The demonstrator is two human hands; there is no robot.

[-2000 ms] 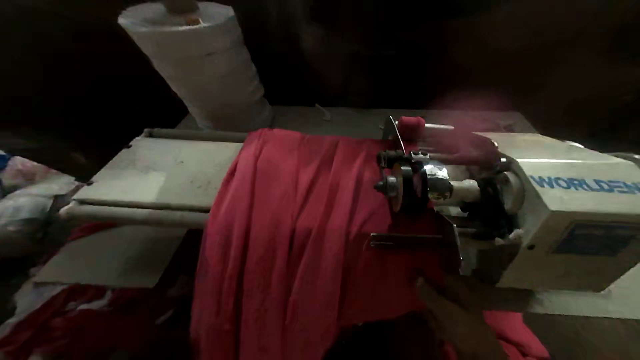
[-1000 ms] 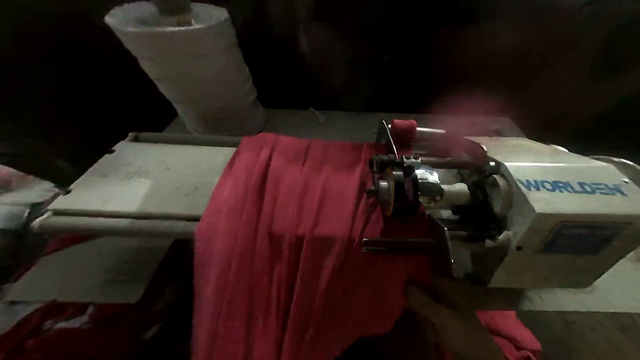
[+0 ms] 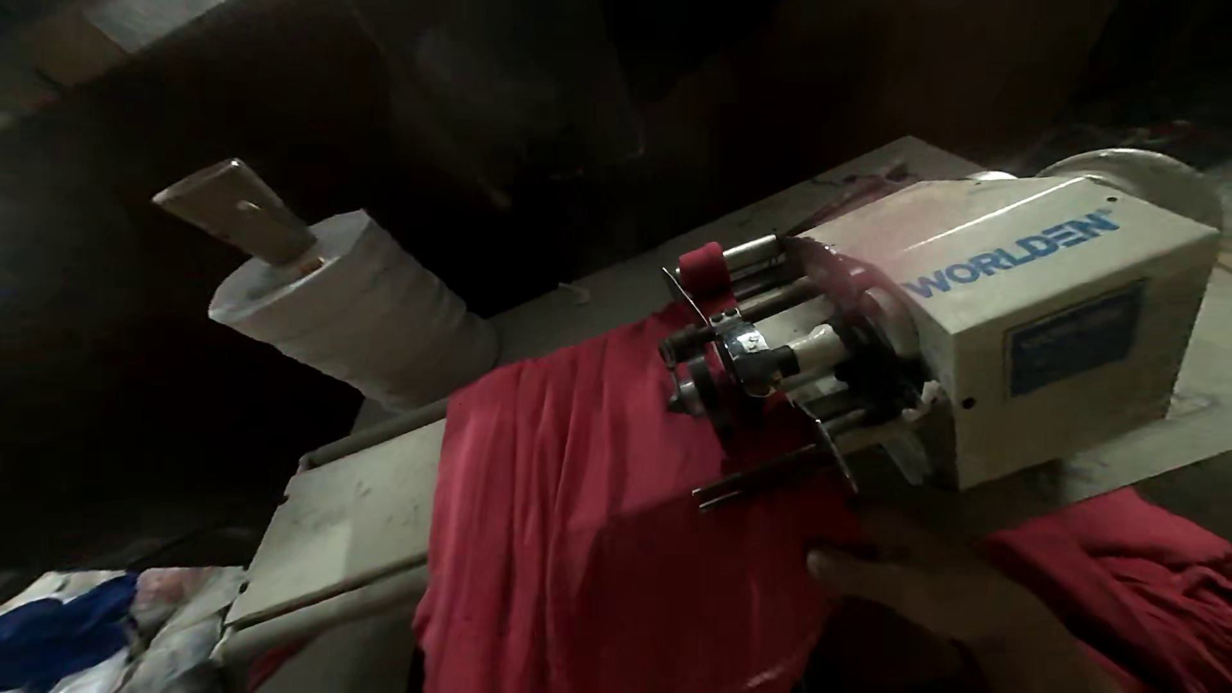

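Note:
Red fabric lies in gathered folds over the arm of a white cutting or rolling machine bearing the Worlden name. My right hand, dim and partly in shadow, is at the fabric's right edge just below the machine head; its thumb shows, and its grip cannot be made out. A round blade-like disc and metal rods stand over the cloth. A small red roll sits on an upper rod. My left hand is not in view.
A large white cone or roll stands on a holder behind the machine's flat bed. More red cloth hangs at the lower right. Blue and pale cloths lie at the lower left.
The view has tilted and come nearer the machine. My right hand remains by the fabric's right edge below the machine head.

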